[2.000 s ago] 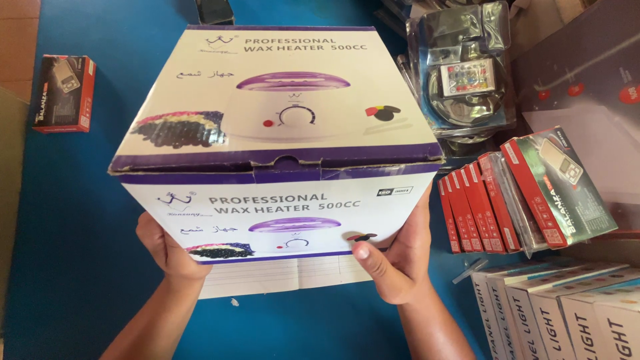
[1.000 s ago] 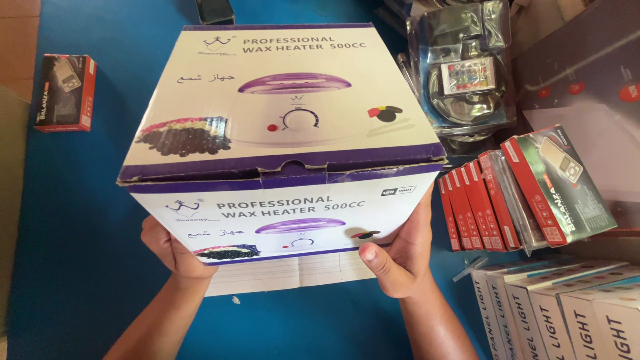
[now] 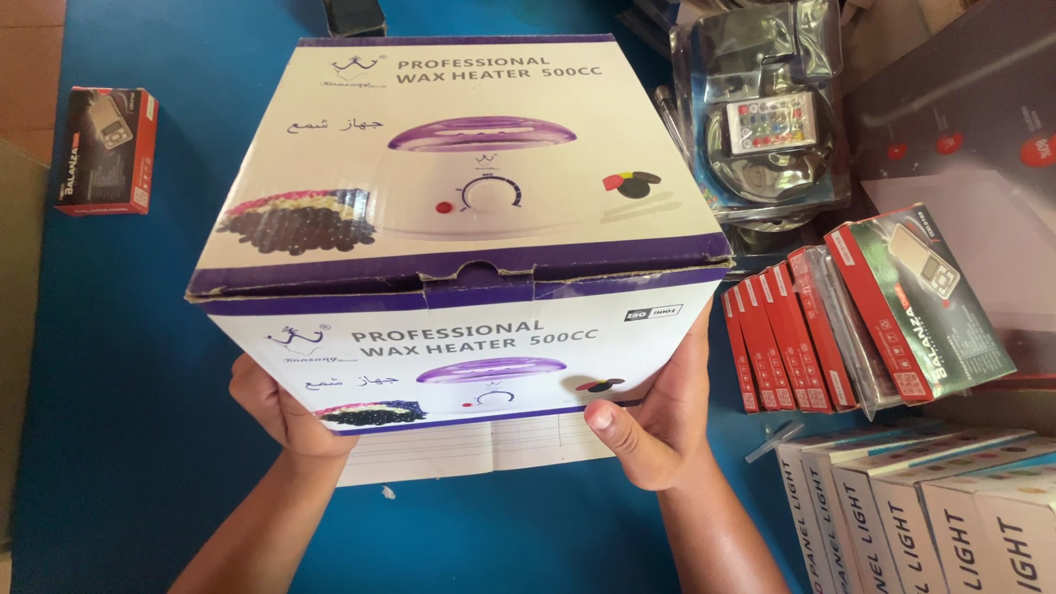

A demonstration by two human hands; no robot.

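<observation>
A large white and purple cardboard wax heater box [image 3: 487, 198] fills the middle of the head view, its lid flap closed with a slight gap along the front edge. My left hand [image 3: 289, 412] grips its lower left side, fingers partly hidden behind the box. On the lower right, my right hand [image 3: 660, 412] holds it with the thumb lying near the bottom front edge. Under the box lies a sheet of lined paper [image 3: 421, 458], mostly covered, on the blue table [image 3: 454, 536].
A small red and black scale box [image 3: 107, 153] lies at left. To the right are a row of red scale boxes [image 3: 916, 305], a clear blister pack with a remote control [image 3: 767, 124], and several panel light boxes [image 3: 891, 511]. A dark object [image 3: 355, 16] sits at the top edge.
The wax heater box has shifted slightly to the right and tilted a little since the earliest frame. Both hands have kept their hold on it.
</observation>
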